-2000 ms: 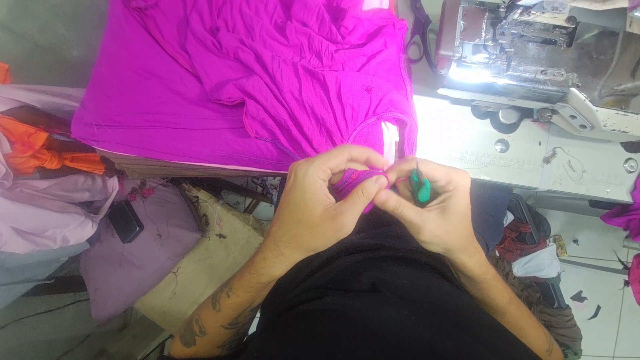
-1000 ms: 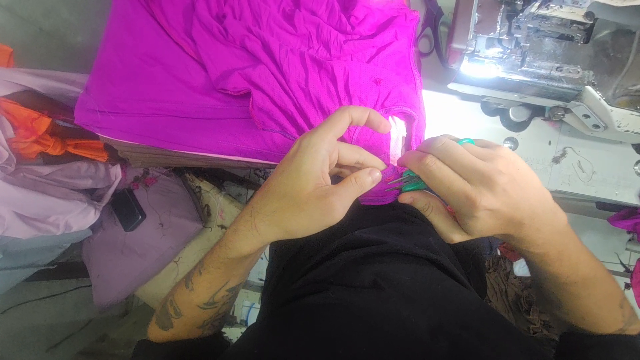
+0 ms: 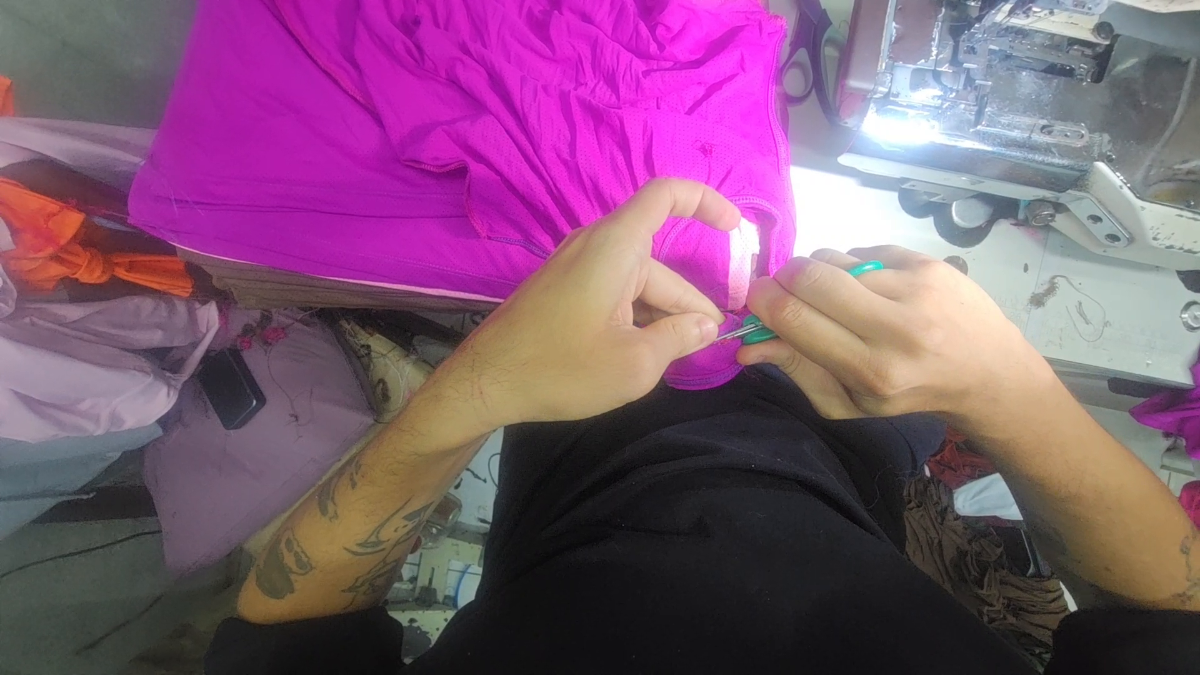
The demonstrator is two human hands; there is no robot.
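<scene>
A magenta knit garment [image 3: 394, 187] lies spread across the work surface, its stitched edge hanging at my hands. My left hand [image 3: 609, 319] pinches at that edge with thumb and fingertips, index finger raised above a white strip [image 3: 742, 262] beside the cloth. My right hand [image 3: 872, 328] is closed around a small green-handled cutting tool [image 3: 757, 330], probably thread snips. Its thin metal tips point left and meet my left thumb and fingertips at the cloth. Whether the tips touch fabric or thread is hidden.
At the upper right stands an industrial sewing machine [image 3: 1022, 122] with its lamp lit. Dark-handled scissors [image 3: 814, 66] lie between it and the garment. On the left are a black phone [image 3: 231, 387] on mauve fabric [image 3: 272, 459] and an orange cloth [image 3: 84, 248].
My right hand has turned so that the green tool's metal tips point left to the cloth's edge; two seconds ago the tool lay up in that hand while both hands pinched the cloth.
</scene>
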